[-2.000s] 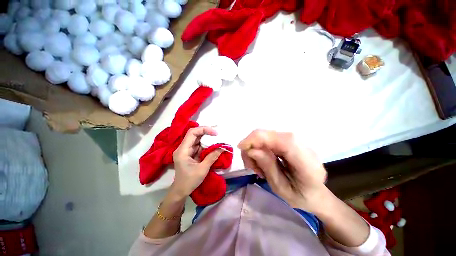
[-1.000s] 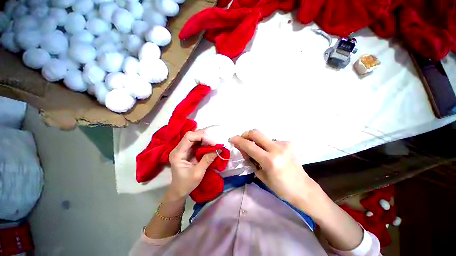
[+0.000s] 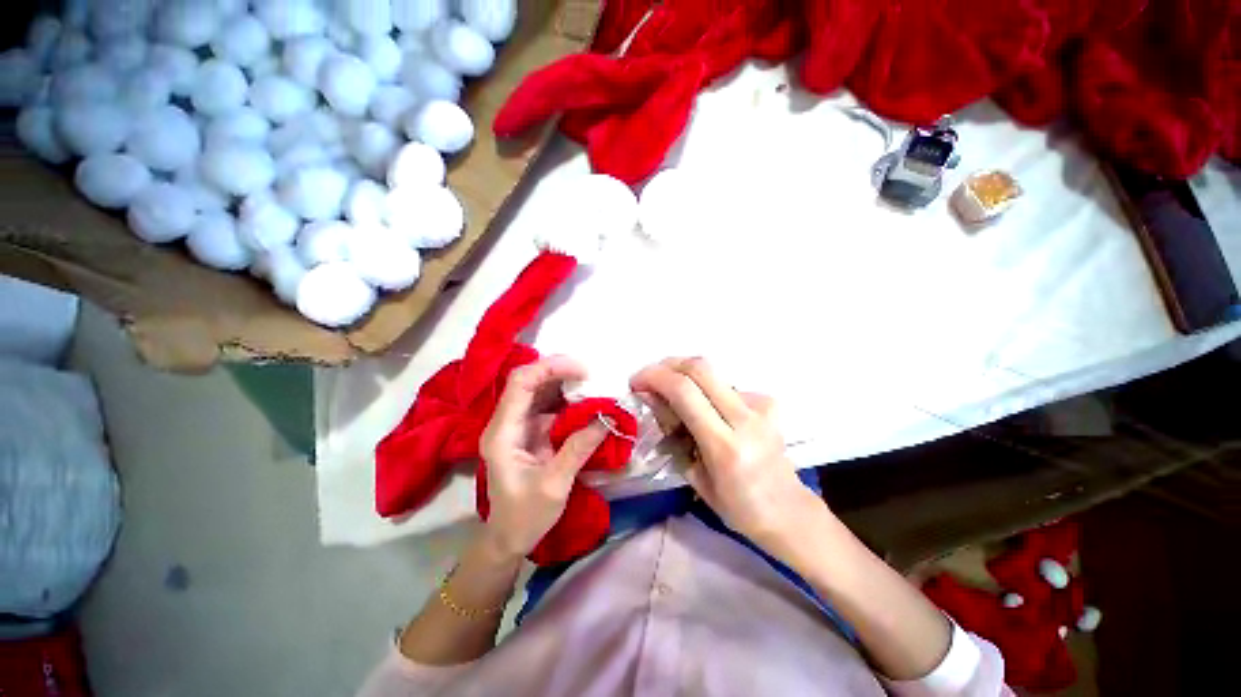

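The red plush piece (image 3: 438,433) lies at the table's front left edge, one end up in my left hand (image 3: 528,456). My left hand pinches that end between thumb and fingers. A white thread (image 3: 615,425) loops over the red cloth by my left thumb. A white pom-pom seems to be behind my left fingers, but its outline is lost in glare. My right hand (image 3: 710,433) is beside it, fingertips pinched together close to the red end; a needle cannot be made out.
An open carton (image 3: 395,316) of white pom-poms is upper left. Loose pom-poms (image 3: 600,207) lie on the white-covered table (image 3: 817,293). Red plush pieces (image 3: 939,55) lie at the back. A counter (image 3: 920,164), amber block (image 3: 987,198) and dark flat object (image 3: 1173,259) are right. Red pieces (image 3: 1014,620) are low right.
My right hand has come in from the right, where it was raised and blurred two seconds ago, to close beside my left hand. My left hand keeps its pinch on the red piece.
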